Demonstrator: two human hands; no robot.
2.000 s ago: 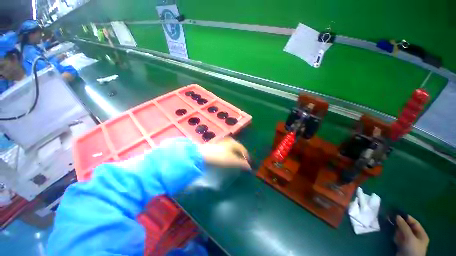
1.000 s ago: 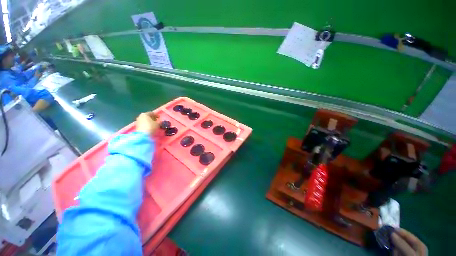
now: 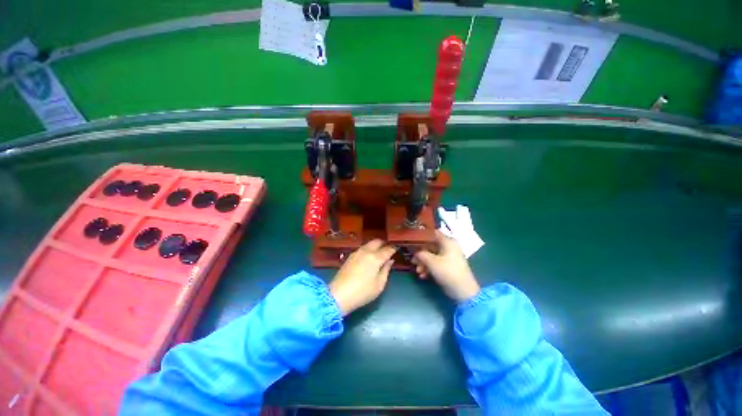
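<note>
The reddish-brown clamping fixture (image 3: 373,188) stands on the bench in front of me. Its left toggle clamp has a red handle (image 3: 316,208) hanging down; the right clamp's red handle (image 3: 446,81) stands up. My left hand (image 3: 364,276) and my right hand (image 3: 446,266) meet at the front of the right block (image 3: 411,224). A small dark thing shows between my fingers, mostly hidden, probably a round part. The pink-red compartment tray (image 3: 122,272) lies at left, with glossy black discs (image 3: 173,244) in its upper pockets.
A crumpled white wipe (image 3: 460,231) lies just right of the fixture on the dark-green bench (image 3: 586,244). Behind is a green partition with a metal rail and hanging paper sheets (image 3: 543,65). Blue fabric shows at the right edge.
My view has turned right. My left hand has left the tray and come to the fixture. My right hand has moved from beside the wipe to the right block, where a dark disc was in its fingers.
</note>
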